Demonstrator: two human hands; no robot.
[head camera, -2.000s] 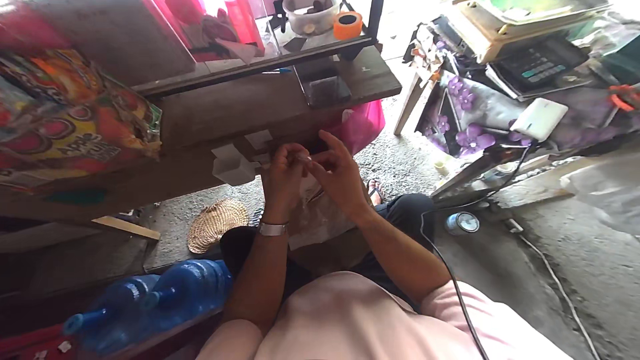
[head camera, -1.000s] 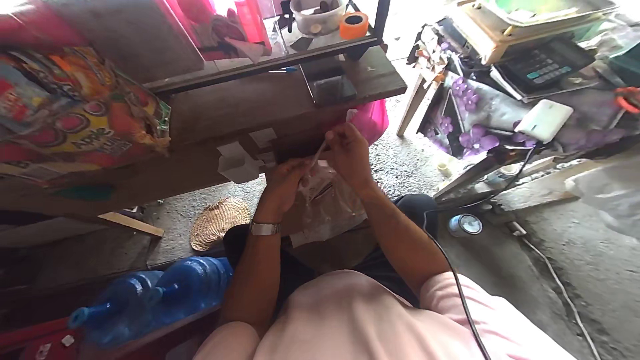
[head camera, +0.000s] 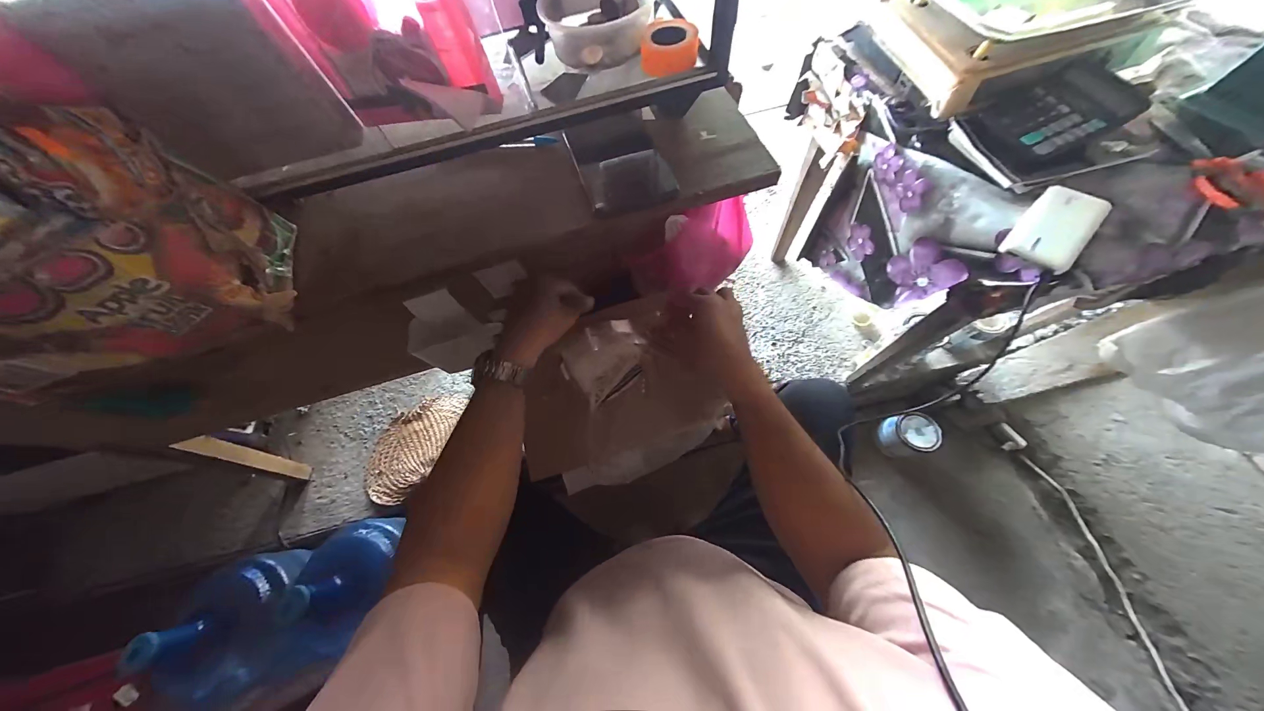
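A clear plastic bag (head camera: 632, 410) hangs open above my lap, its upper edge stretched between my two hands. My left hand (head camera: 543, 318), with a metal watch on the wrist, grips the bag's left corner beside some white paper pieces (head camera: 444, 331). The right corner is pinched in my right hand (head camera: 713, 321), just below a pink plastic bag (head camera: 706, 247). Small items that I cannot make out show through the clear plastic. Brown cardboard (head camera: 553, 425) lies behind and under it.
Snack packs (head camera: 138, 247) lie on the wooden bench (head camera: 415, 212) at left. An orange tape roll (head camera: 670, 47) and a plastic tub stand on the shelf above. Blue water jugs (head camera: 247, 612) are at lower left, a can (head camera: 908, 434) and a cable at right. A calculator (head camera: 1057, 118) sits on the side table.
My hands were close together two seconds ago; now they are apart with the bag's edge spread between them. The right hand has moved to the right and lower since the last earlier frame.
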